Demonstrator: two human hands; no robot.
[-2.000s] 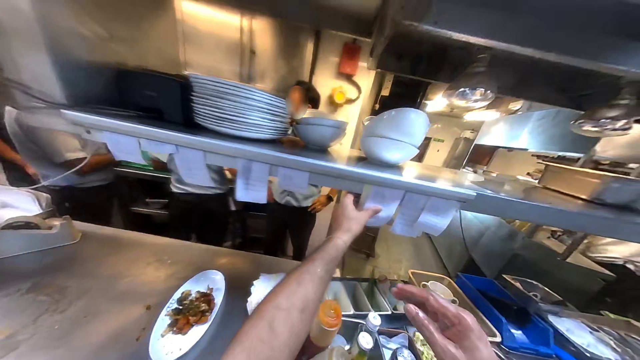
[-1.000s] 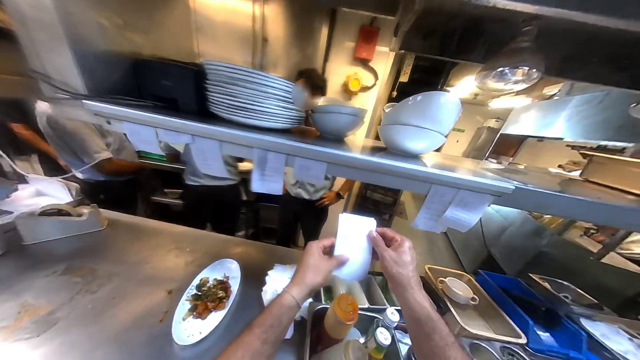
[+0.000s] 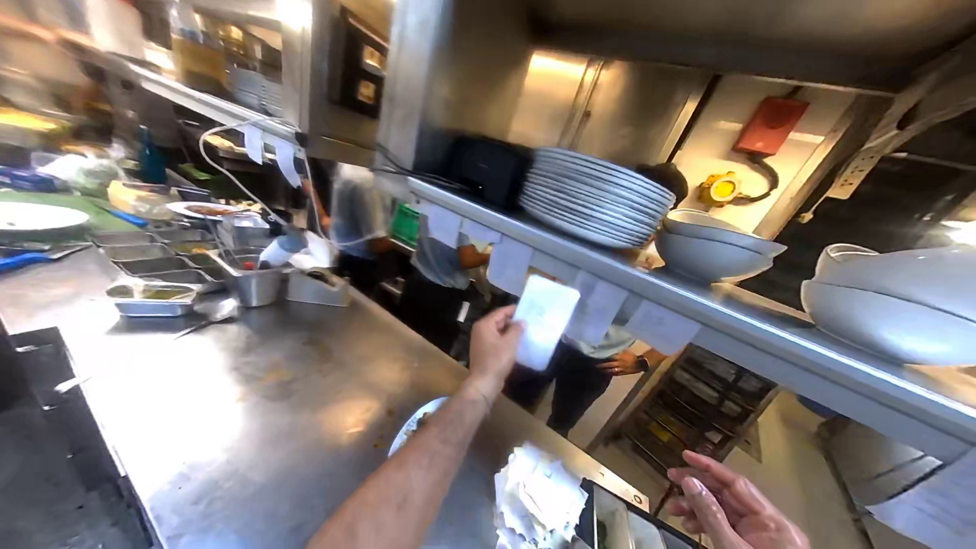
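Note:
My left hand (image 3: 494, 345) pinches a white paper slip (image 3: 546, 322) by its edge, held up just below the steel shelf where other paper slips (image 3: 509, 264) hang in a row. At the lower right is my right hand (image 3: 736, 507), its fingers spread and slightly curled, holding nothing. Beneath my left forearm, an oval white plate of food (image 3: 415, 427) shows only in part. A heap of crumpled paper slips (image 3: 536, 496) lies on the counter beside metal containers (image 3: 610, 522).
On the overhead shelf (image 3: 686, 296) stand stacked plates (image 3: 595, 200), grey bowls (image 3: 713, 248) and large white bowls (image 3: 892, 305). Metal food pans (image 3: 156, 267) and a tape dispenser-like box (image 3: 316, 288) occupy the steel counter's (image 3: 305, 412) far left. People (image 3: 598, 362) stand behind the shelf.
Both hands held the slip one second ago; now only my left hand holds it, and my right hand has let go and moved apart. The view has swung left.

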